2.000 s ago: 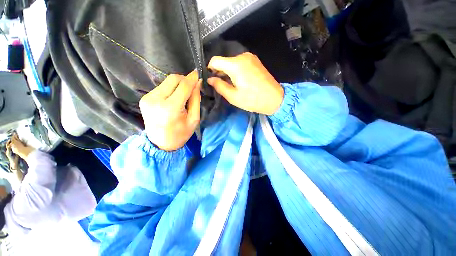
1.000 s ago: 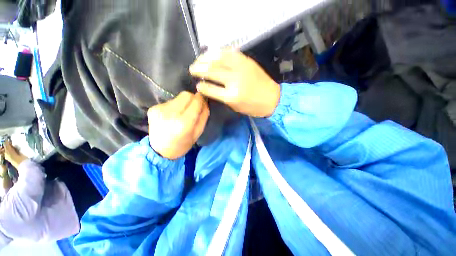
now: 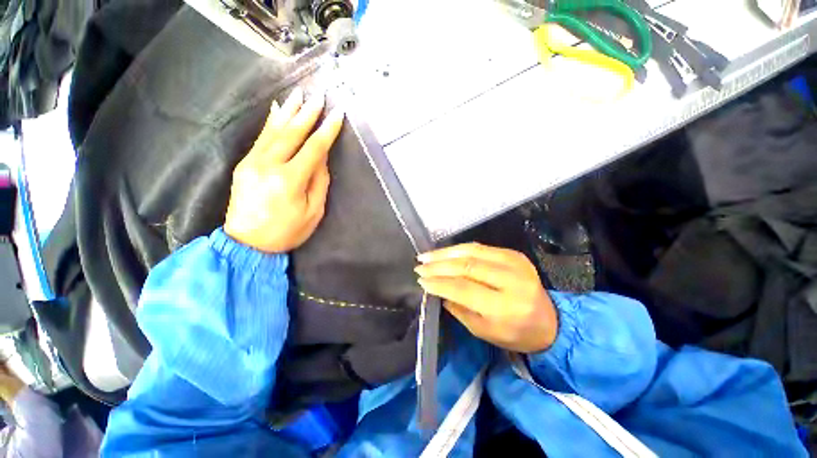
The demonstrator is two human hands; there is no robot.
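Observation:
The dark garment body (image 3: 349,241) lies over the table and the lap, with a yellowish dashed stitch line on it. A long dark zipper tape (image 3: 387,172) runs along its right edge, from the sewing machine head (image 3: 339,40) at top centre down past the table edge. My left hand (image 3: 281,174) lies on the cloth with fingers extended, just below the machine head. My right hand (image 3: 488,293) pinches the zipper tape and cloth edge near the table's front edge. The tape's lower end hangs below that hand. The needle point is too blurred to tell.
Scissors (image 3: 593,45) with green and yellow handles lie right of the machine. Spare zippers (image 3: 685,54) lie beside them. A ruler strip (image 3: 717,97) runs along the near table edge. Dark cloth (image 3: 717,250) is piled at right below the table. Part of another person's sleeve (image 3: 40,428) shows at lower left.
The view has shifted up to show the machine head and scissors. My hands have moved apart: the left is flat on the cloth near the machine, the right lower on the tape.

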